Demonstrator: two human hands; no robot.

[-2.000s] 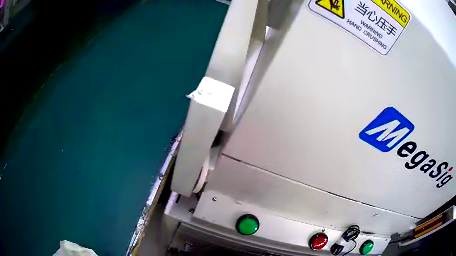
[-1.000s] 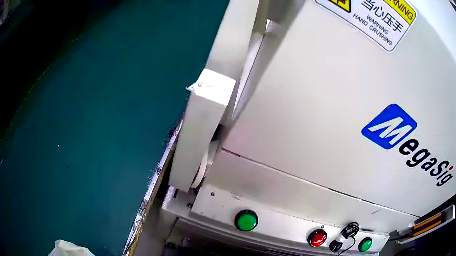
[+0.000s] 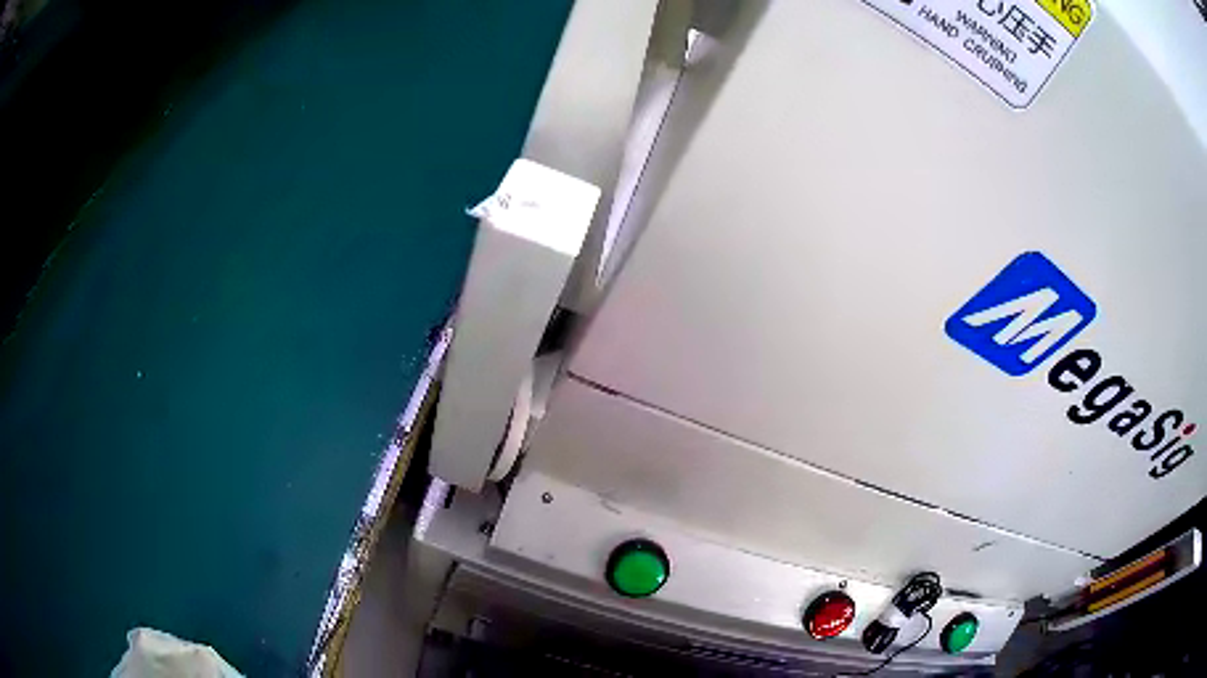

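The white test box (image 3: 794, 305) stands in front of me with its lid down. Its front panel carries a left green button (image 3: 638, 568), a red button (image 3: 830, 615) and a right green button (image 3: 960, 633). A short black cable with a plug (image 3: 903, 612) is at the panel between the red and right green buttons. The inside of the box is hidden. Neither of my hands can be made out. A pale, crumpled-looking shape (image 3: 172, 656) is cut off by the bottom left edge; I cannot tell what it is.
A green conveyor belt (image 3: 238, 344) runs along the left, with a metal edge (image 3: 377, 517) beside the box. A white upright post (image 3: 510, 331) stands at the box's left side. A post with a yellow-black strip (image 3: 1132, 583) is at the right. A warning label (image 3: 986, 53) is on the lid.
The box, its buttons and the pale shape at the bottom have shifted slightly up and left in the picture, as the view moved. The lid stays down.
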